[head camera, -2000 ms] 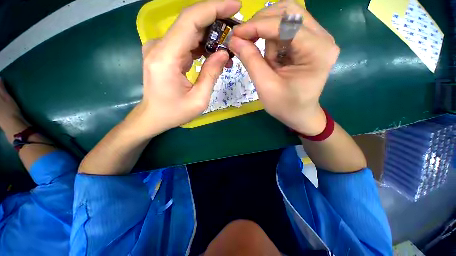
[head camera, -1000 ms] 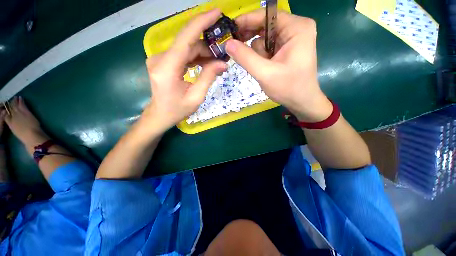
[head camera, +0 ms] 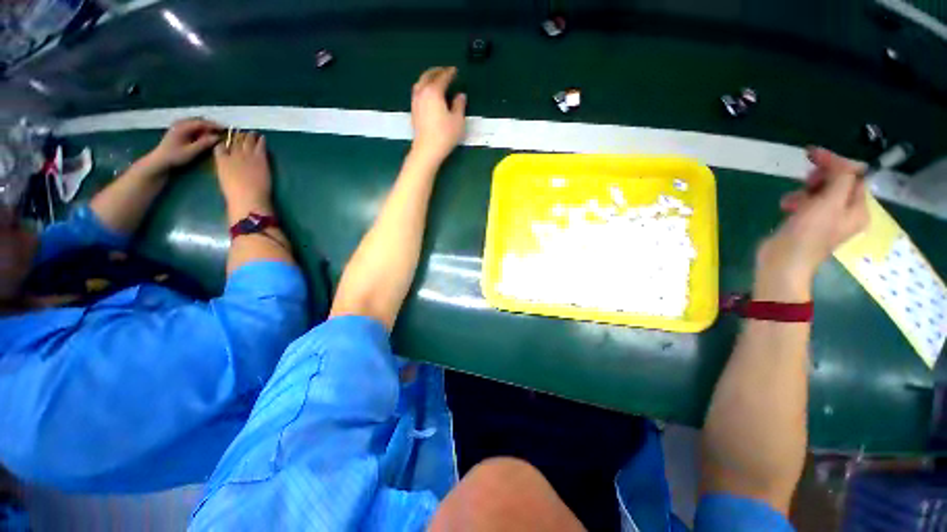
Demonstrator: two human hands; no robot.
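Observation:
My left hand (head camera: 438, 116) reaches over the white rail at the edge of the dark green belt. Its fingers and thumb are apart and hold nothing visible. A small black unit (head camera: 479, 49) lies on the belt just beyond its fingertips, not touched. My right hand (head camera: 828, 208) is blurred, raised with bent fingers beside the label sheet (head camera: 901, 272); a short pale thing (head camera: 894, 156) shows beyond its fingers, and I cannot tell if it is held. The yellow tray (head camera: 705, 244) lies between my arms, with a heap of small white pieces (head camera: 602, 255) in it.
More small units lie spaced along the belt, one with a white patch (head camera: 567, 100) and others (head camera: 739, 102) further right. The white rail (head camera: 613, 136) runs behind the tray. At left, another person's hands (head camera: 242, 166) and blue sleeves rest at the bench.
My hands have parted: the left has moved to the belt edge, the right to the far right. The unit is no longer between them. The view has shifted, showing the belt and whole tray.

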